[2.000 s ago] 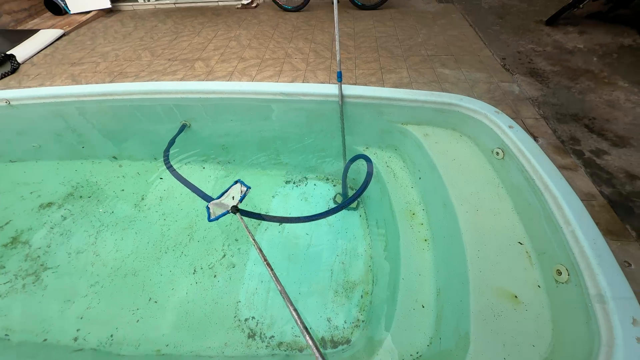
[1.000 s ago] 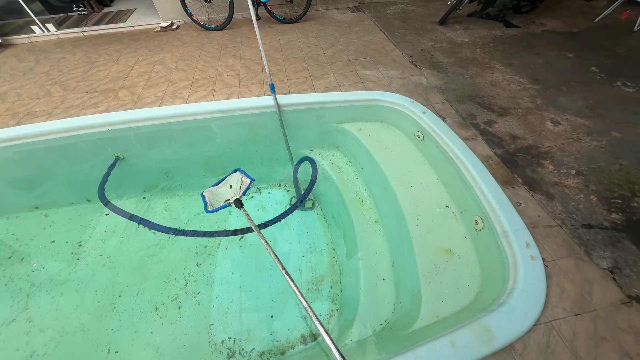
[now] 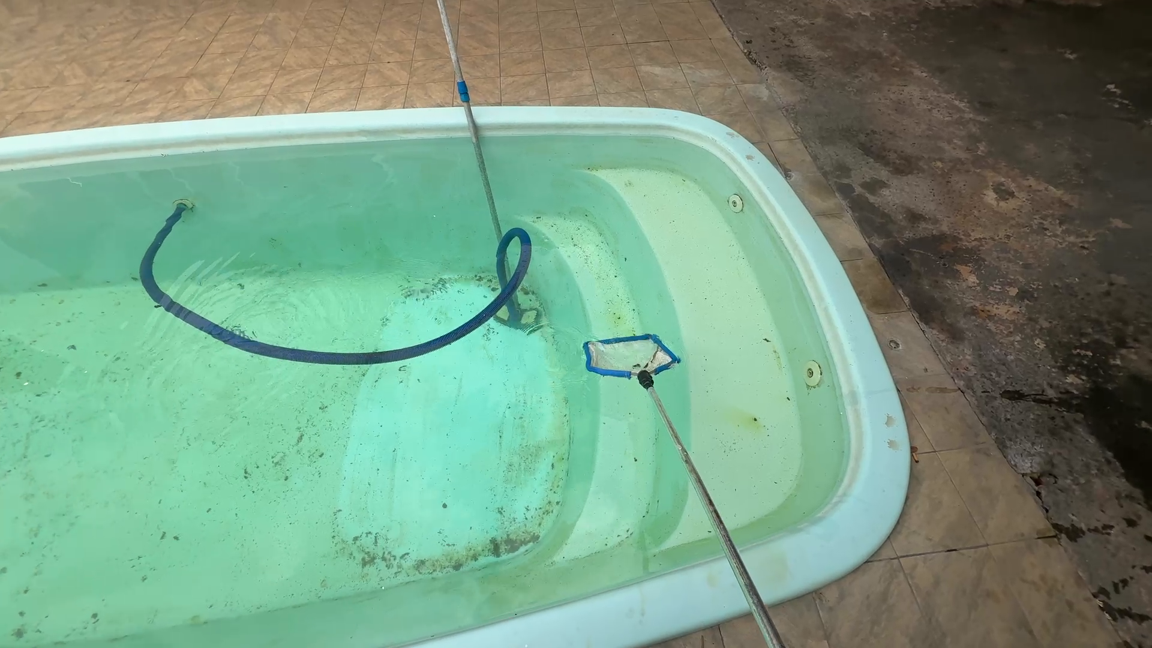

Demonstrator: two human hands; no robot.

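Note:
Neither my left hand nor my right hand shows in the head view. A pool leaf skimmer net with a blue frame (image 3: pixel 633 356) is over the pool steps, some debris in its pale mesh. Its metal pole (image 3: pixel 711 508) runs down and out of the bottom edge, so whatever holds it is hidden. A dark blue ribbed hose (image 3: pixel 360 357) curves from a wall fitting (image 3: pixel 183 205) and loops near a second telescopic pole (image 3: pixel 481 162), which leans over the far rim. A vacuum head (image 3: pixel 522 317) lies under water at that pole's foot.
The pale fibreglass pool rim (image 3: pixel 877 423) curves round the right side. Submerged steps (image 3: pixel 720 297) fill that end, and dark debris dots the floor. Round wall fittings (image 3: pixel 813 373) sit on the right wall. Outside are brown tiles (image 3: pixel 936 504) and stained concrete (image 3: pixel 999 207).
The skimmer net has moved right, from beside the blue hose to over the steps. The hose and the leaning pole remain in the pool. The view has shifted.

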